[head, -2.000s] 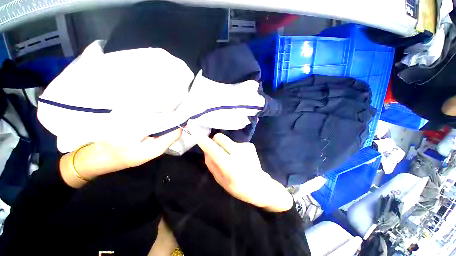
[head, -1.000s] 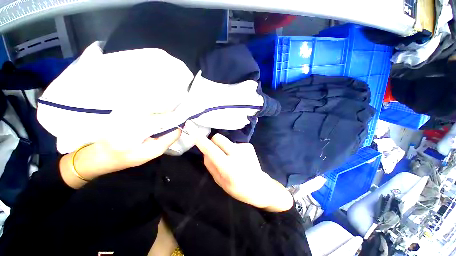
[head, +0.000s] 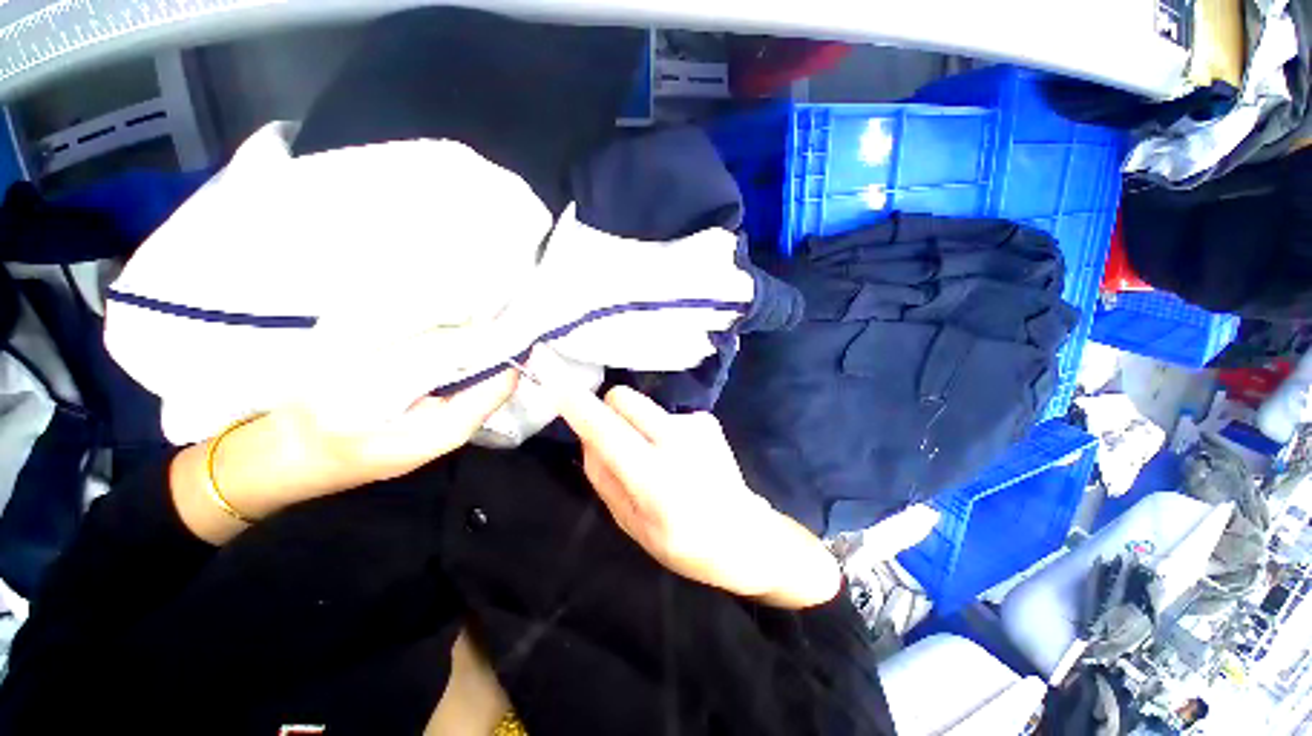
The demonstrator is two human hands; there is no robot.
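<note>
A white garment [head: 389,230] with a narrow navy stripe [head: 604,312] lies bunched on my lap. Navy cloth [head: 662,187] adjoins its right end. My left hand [head: 389,431], with a gold bracelet at the wrist, pinches the garment at the stripe. My right hand [head: 665,482] is just right of it, its fingertips touching or almost touching the same spot. A thin pointed sliver [head: 527,373] shows at the right fingertips; I cannot tell what tool it is. The finger contact is overexposed.
A white table edge with a ruler strip [head: 58,40] crosses the top. Stacked navy garments [head: 907,374] lie to the right, against blue crates [head: 921,166]. Dark and white cloth [head: 72,360] is at the left. A person in dark clothing [head: 1223,245] is at the far right.
My hands and the garment hold nearly the same place. The person at the far right has shifted, and a hand or arm seen there earlier no longer shows.
</note>
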